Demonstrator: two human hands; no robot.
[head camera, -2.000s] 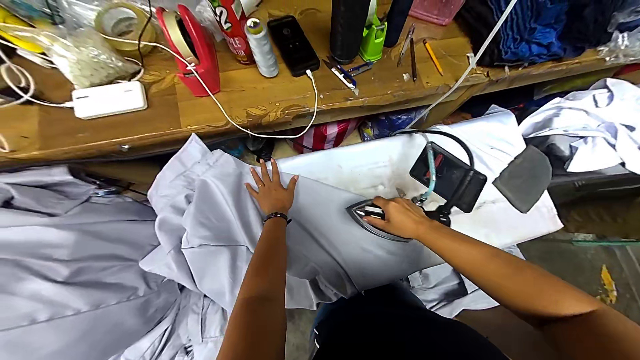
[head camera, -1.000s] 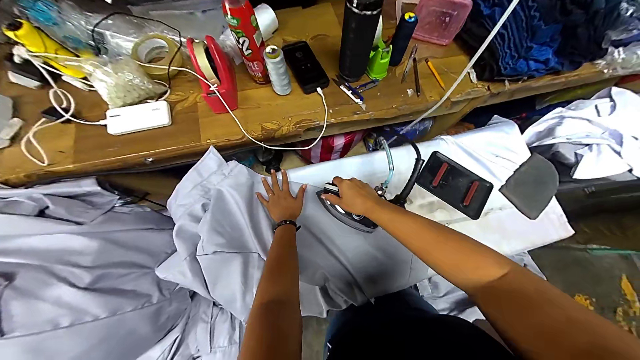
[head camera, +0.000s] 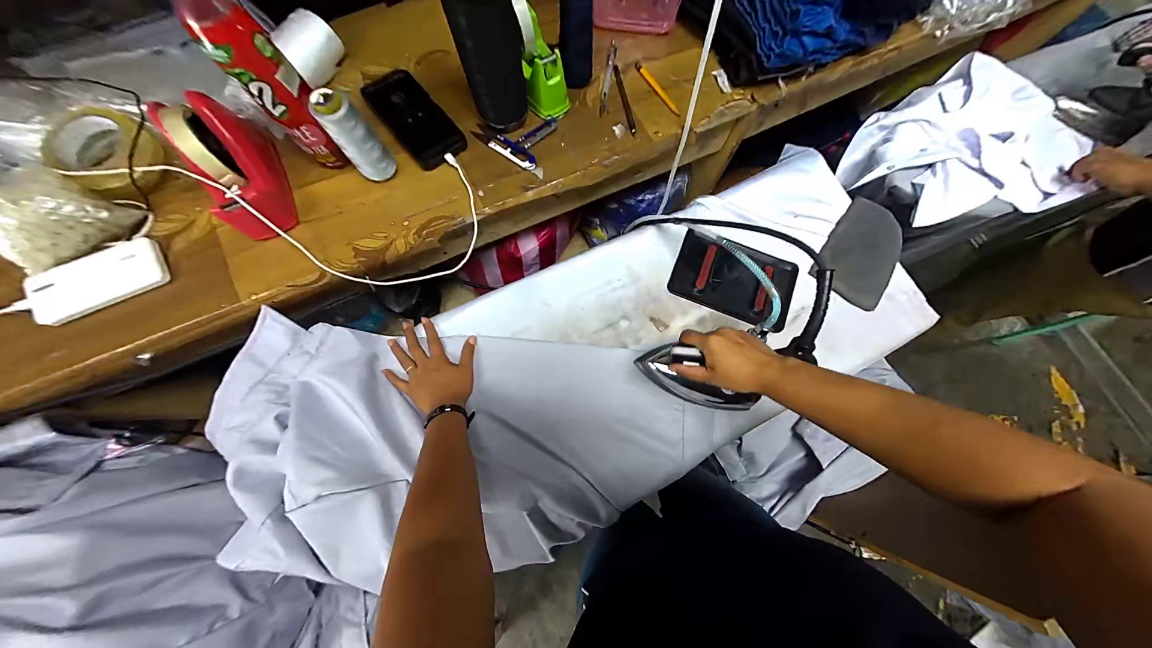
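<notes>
A light grey garment (head camera: 576, 405) lies over the white-covered ironing board (head camera: 558, 292), its left part in loose folds. My left hand (head camera: 435, 371) rests on it palm down with fingers spread, near the garment's upper edge. My right hand (head camera: 731, 362) is closed round the handle of a clothes iron (head camera: 697, 382); the iron stands flat on the right part of the cloth, tip to the left. A black cord and a bluish hose run from the iron's rear. Behind it on the board lie a black iron rest (head camera: 731, 277) with red strips and a grey pad (head camera: 862, 254).
The wooden table (head camera: 360, 238) along the far side holds a red tape dispenser (head camera: 225, 166), a thread cone (head camera: 353, 135), a phone (head camera: 414, 117), a white power bank (head camera: 96, 281) and a white cable. At right, another person's hand (head camera: 1111, 171) touches a white garment (head camera: 972, 144).
Since the last earlier frame, my right hand has slid the iron to the right, away from my left hand. The other person's hand has come into view at right.
</notes>
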